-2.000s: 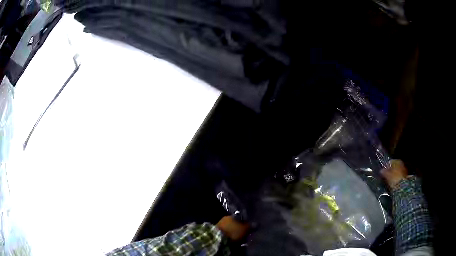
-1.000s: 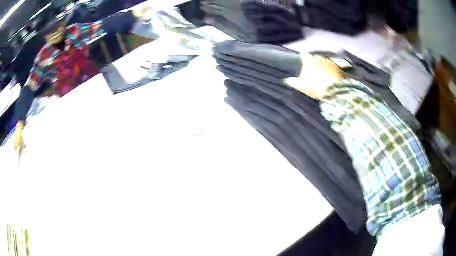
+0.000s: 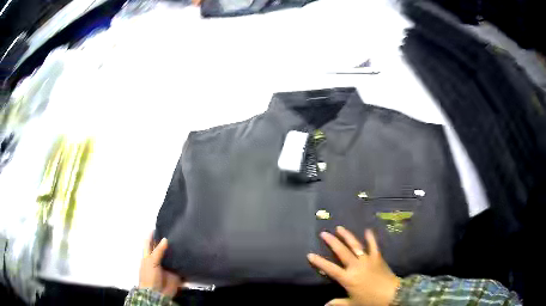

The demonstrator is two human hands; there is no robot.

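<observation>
A folded dark grey shirt (image 3: 257,197) lies flat on the white table (image 3: 155,89), collar away from me. It has metal buttons, a pocket line and a gold emblem on the right side. A white hang tag (image 3: 293,151) with a dark one beneath lies near the collar. My left hand (image 3: 158,272) is at the shirt's lower left corner, fingers at its edge; whether it grips the cloth is unclear. My right hand (image 3: 359,269) lies on the shirt's lower front with fingers spread, holding nothing.
A pile of dark garments (image 3: 461,101) stands along the right edge. Clear bags with yellow-gold print (image 3: 66,179) lie at the left. A dark item (image 3: 239,7) lies at the far edge. A small thin object (image 3: 359,70) is beyond the collar.
My right hand has moved from the dark garment pile to the shirt, which now lies in front of me. My left hand has come into view. The person opposite is out of view.
</observation>
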